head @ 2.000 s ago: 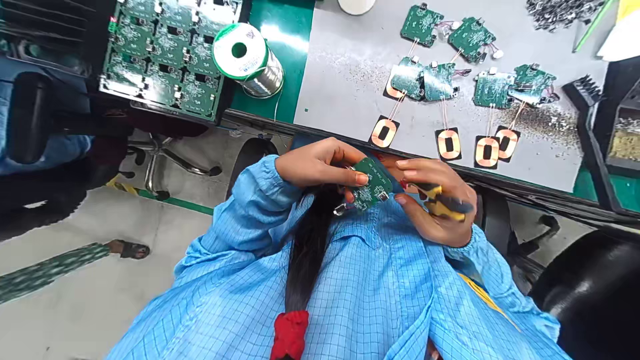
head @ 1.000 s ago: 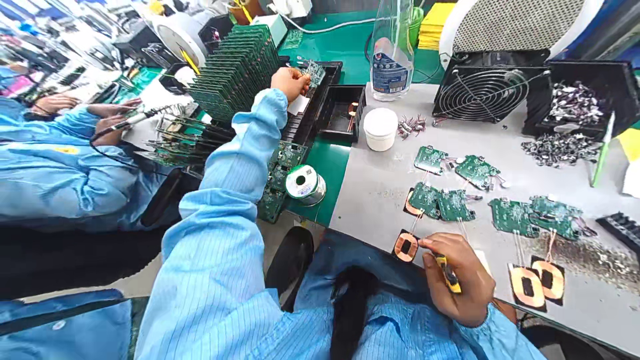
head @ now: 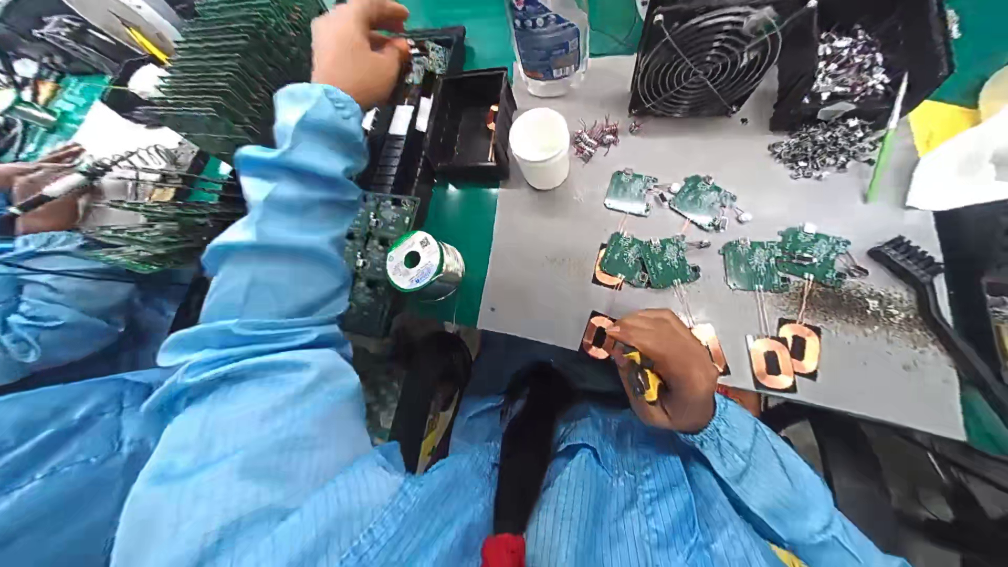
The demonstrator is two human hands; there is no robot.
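Observation:
My left hand reaches to the far end of a black tray, its fingers at a small circuit board; whether they grip it cannot be told. My right hand is closed around a yellow-and-black hand tool at the front edge of the grey mat. Its fingertips touch or nearly touch a copper coil on a black backing. Behind it lie small green circuit boards with wires and coils. Two more coils lie to the right.
A solder spool, a white tub, a black bin and a bottle stand near the mat's left side. A fan, loose metal parts and a black brush are rightward. A co-worker's hands are at far left.
Two seconds ago both my hands were together at a green circuit board. My left hand has since gone to the black tray, and my right to the coil at the mat's edge. The view has shifted strongly.

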